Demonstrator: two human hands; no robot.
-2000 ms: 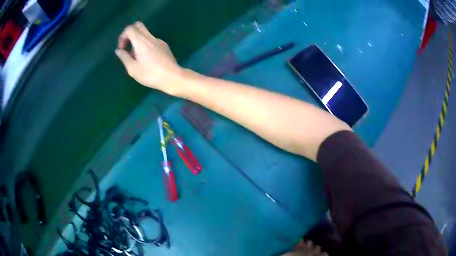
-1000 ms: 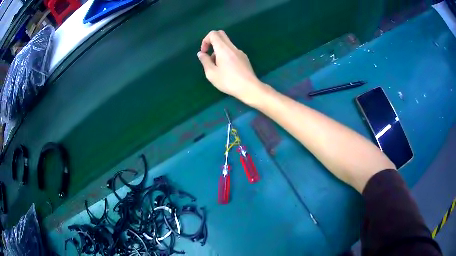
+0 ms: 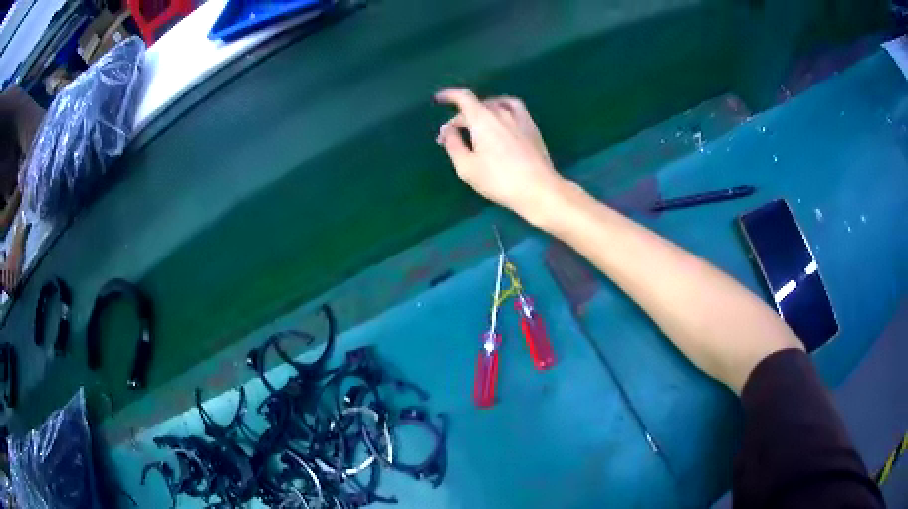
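Note:
My right hand (image 3: 498, 149) is over the dark green belt, bare, with the index finger stretched out and the thumb apart from it. It holds nothing visible. My forearm reaches in from the right. My left hand is not in view. A heap of tangled thin black curved pieces (image 3: 299, 437) lies on the near bench edge. Two black headband arcs, the larger one (image 3: 145, 333) and a smaller one (image 3: 63, 316), lie on the belt at the left, with part of another at the picture's edge.
Two red-handled screwdrivers (image 3: 486, 373) lie in a V on the blue-green mat. A black pen (image 3: 705, 198) and a smartphone (image 3: 772, 244) are at the right. Clear plastic bags (image 3: 85, 129) are at the left, and a blue tray (image 3: 264, 15) is across the belt. A person's hand shows at the far left.
My right index finger has stretched out from a curled pose. The view has swung left since the earliest frame, so more of the heap, the arcs and the bags shows.

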